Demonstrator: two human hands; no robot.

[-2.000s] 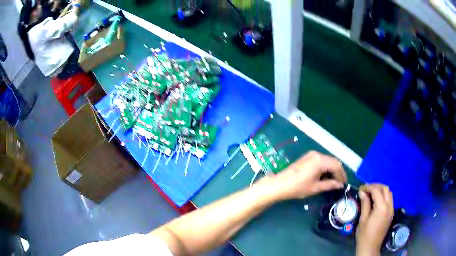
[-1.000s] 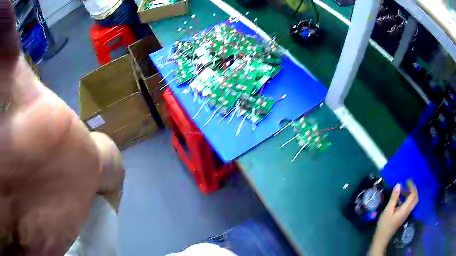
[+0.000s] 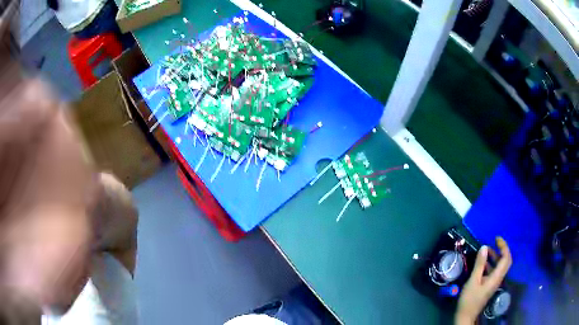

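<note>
A black speaker housing [image 3: 433,274] with a round silver speaker [image 3: 447,266] and a small blue round part lies on the green bench at the lower right. My right hand [image 3: 485,279] is just right of it, thumb and finger apart, holding nothing visible. A large blurred hand and arm, seemingly my left hand [image 3: 44,184], is close to the camera at the left edge; its fingers cannot be made out. A green circuit board [image 3: 360,179] with white and red wires lies left of the housing.
Many wired circuit boards [image 3: 241,95] are piled on a blue sheet [image 3: 336,120]. A white post [image 3: 419,63] and rail stand beside the conveyor. Black housings [image 3: 549,159] crowd the right side. A carton [image 3: 114,133], red stools and a seated person's body are at the left.
My left hand has left the housing and come up close to the camera at left. My right hand has moved slightly off the housing, its fingers spread. The view has shifted.
</note>
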